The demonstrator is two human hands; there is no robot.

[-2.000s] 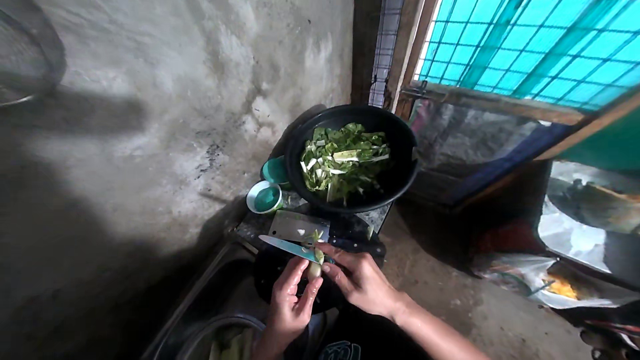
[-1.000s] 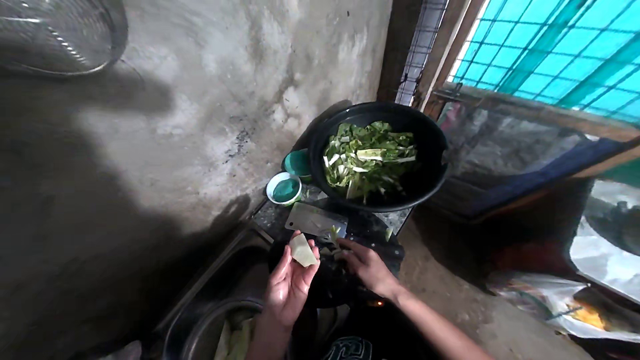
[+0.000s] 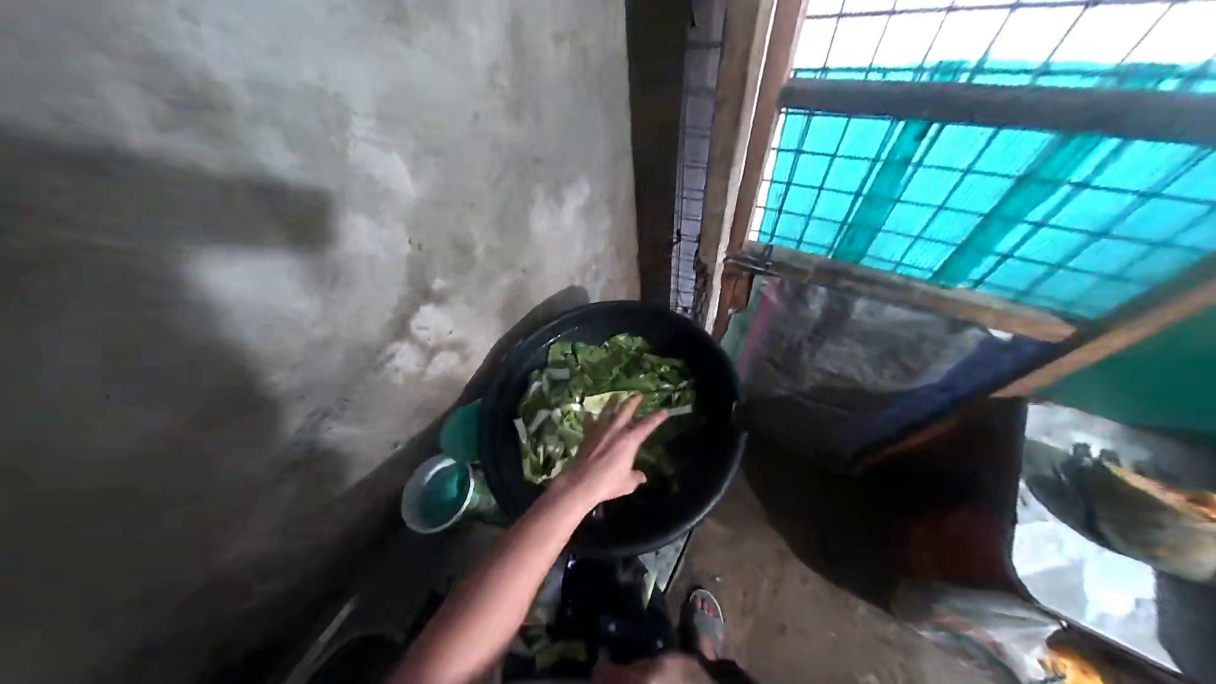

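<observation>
A round black plastic basin (image 3: 717,494) holds cut leafy greens (image 3: 617,361) with pale stem pieces. My left hand (image 3: 613,451) reaches into it from below, fingers apart over the greens, beside a larger pale green piece (image 3: 608,401); nothing is seen gripped. At the bottom edge, only a blurred part of my right hand (image 3: 660,671) shows, nearest to dark things below the basin. Whether it holds the knife is hidden.
A white-rimmed cup (image 3: 437,494) with something teal inside and a green container (image 3: 461,432) stand left of the basin, by the concrete wall (image 3: 313,266). A wood-framed mesh window (image 3: 950,180) is at upper right. A foot in a sandal (image 3: 704,613) shows on the floor.
My left hand has moved from below the basin, where it held a pale vegetable piece, up into the basin. My right hand has dropped to the bottom edge. The view has shifted.
</observation>
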